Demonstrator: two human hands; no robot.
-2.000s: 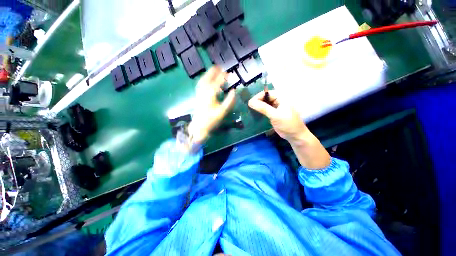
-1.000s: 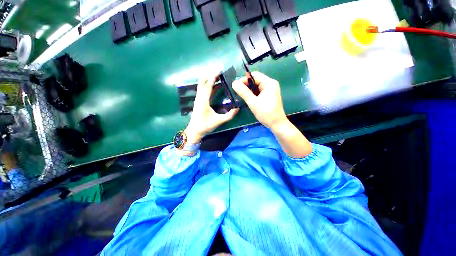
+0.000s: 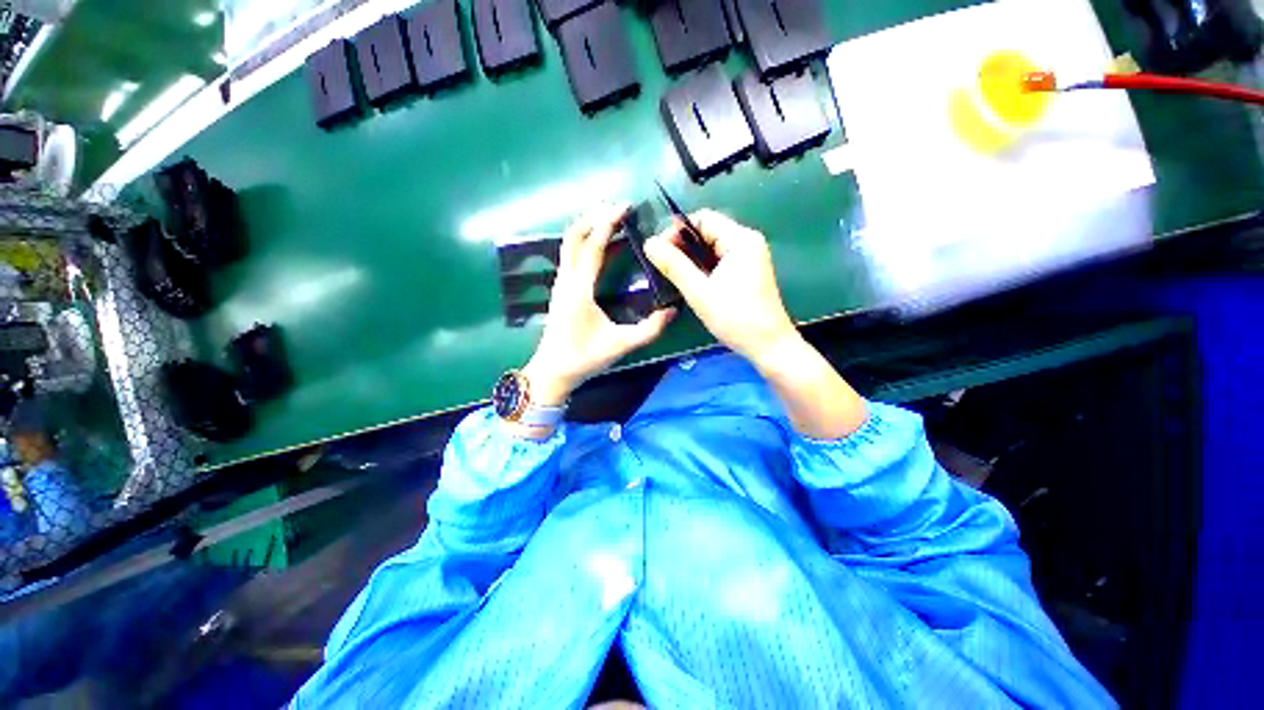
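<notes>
My left hand (image 3: 582, 312), with a watch on its wrist, holds a black plastic cover (image 3: 646, 258) on edge between thumb and fingers near the bench's front edge. My right hand (image 3: 732, 289) holds dark pointed tweezers (image 3: 675, 211), tips pointing up and away, close beside the cover. The fingers hide part of the cover and tweezers. A strip with dark pieces (image 3: 527, 282) lies on the green mat just left of my left hand, partly covered by it. More black covers (image 3: 707, 121) lie ahead in rows.
A white sheet (image 3: 998, 208) at the right bears a yellow pot (image 3: 1009, 92) with a red-handled brush (image 3: 1178, 86) leaning from it. Black housings (image 3: 205, 229) are clustered at the left, beside a grid-patterned curtain (image 3: 118, 326). The green mat's front edge (image 3: 347, 429) runs before my body.
Since two seconds ago, my left hand has come back from the cover rows with a cover. My right hand with the tweezers has moved beside it. The view has shifted. The last second shows only slight hand movement.
</notes>
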